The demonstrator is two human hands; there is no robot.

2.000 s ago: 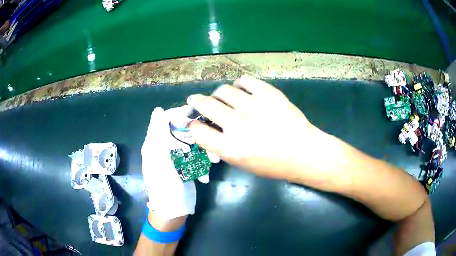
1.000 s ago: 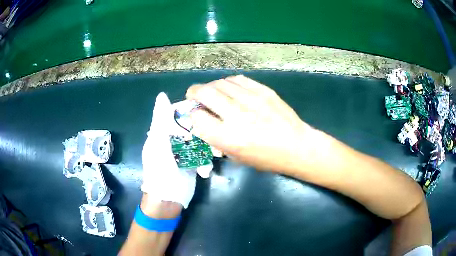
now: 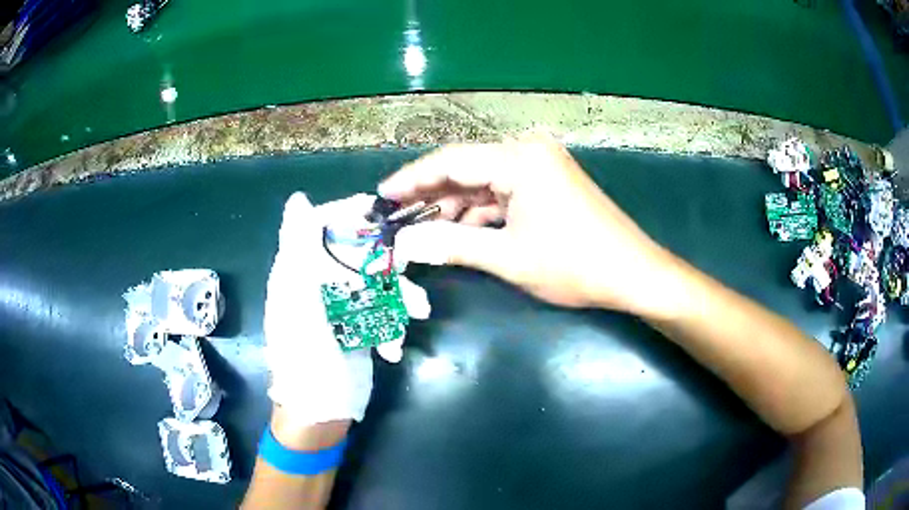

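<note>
My left hand [image 3: 319,319], in a white glove with a blue wristband, holds a green circuit board [image 3: 367,312] with its pale solder points showing. Thin red, blue, black and green wires run from the board up to a small black part [image 3: 383,211] at the gloved fingertips. My bare right hand [image 3: 528,224] is at the black part from the right, thumb and fingers around small shiny metal pieces [image 3: 417,212] that stick out of it. The right fingers partly hide the contact there.
Several white plastic housings [image 3: 186,299] lie grouped on the dark bench at left. A tangled pile of wired board assemblies [image 3: 790,216] lies at right. A worn pale ledge [image 3: 478,120] separates the bench from the green belt [image 3: 289,60], which carries a small white assembly [image 3: 146,14] at upper left.
My right hand has opened somewhat and drawn to the right, uncovering the black part, metal pieces and wires. My left hand and the board have shifted slightly left. Pieces on the belt have changed.
</note>
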